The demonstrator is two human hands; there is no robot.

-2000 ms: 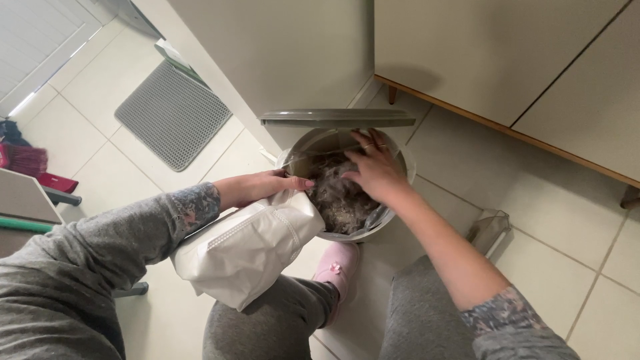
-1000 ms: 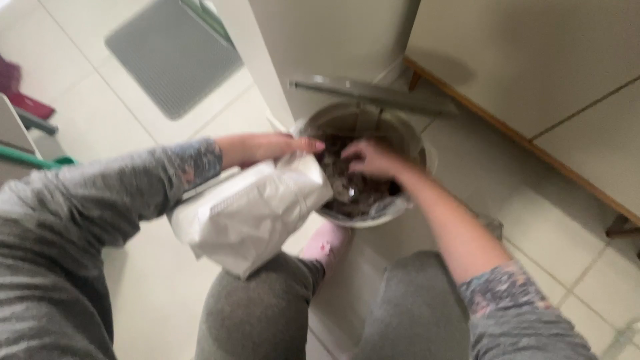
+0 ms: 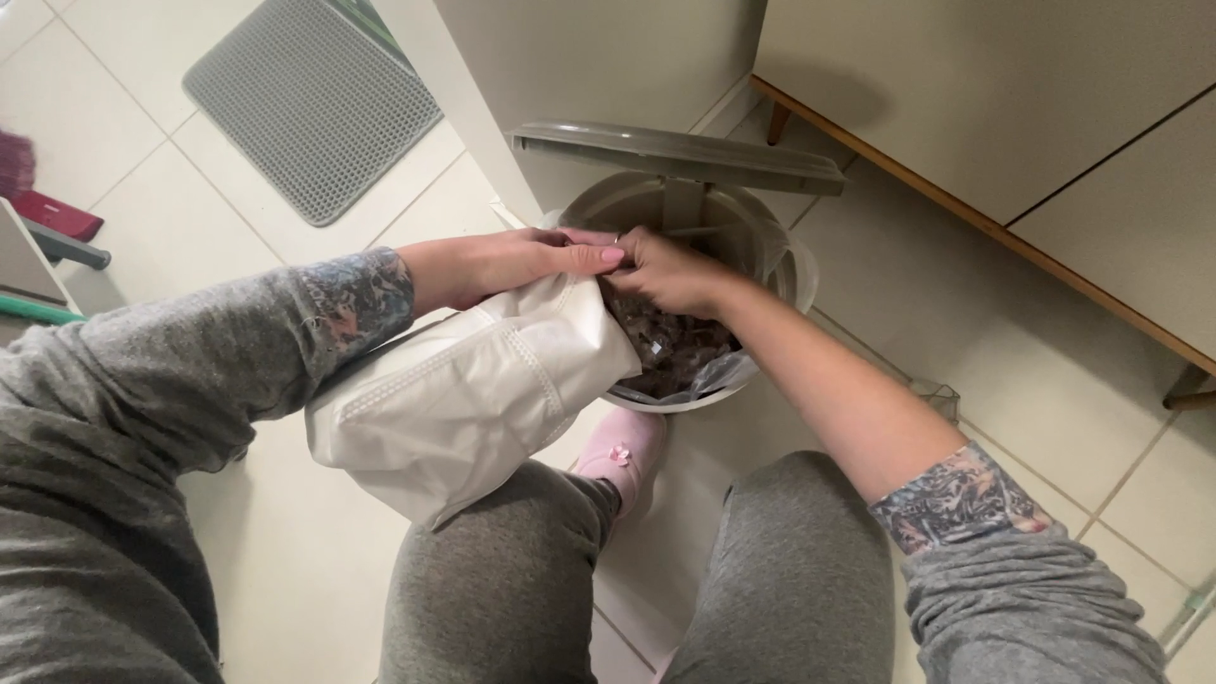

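A white fabric bag [image 3: 456, 399] with stitched seams lies tilted over my left thigh, its upper end at the rim of a round trash bin [image 3: 803, 271]. My left hand [image 3: 518, 264] grips the bag's upper end, thumb on top. Against its fingertips is my right hand [image 3: 660, 271], bent over the bag's mouth; whether something is between its fingers is hidden. Inside the bin, a clear plastic liner [image 3: 727, 372] surrounds a heap of grey-brown fluffy debris [image 3: 670, 347]. The bin's grey lid [image 3: 674, 152] stands raised behind it.
A cabinet with a wooden base edge [image 3: 988, 223] and short legs is at the upper right. A grey textured mat [image 3: 313, 104] lies on the tiled floor at the upper left. At the far left is a red object [image 3: 57, 217]. My pink slipper [image 3: 622, 451] is close to the bin.
My right hand has moved from over the debris in the bin to the bag's mouth, against my left hand. The bag stays in my left hand.
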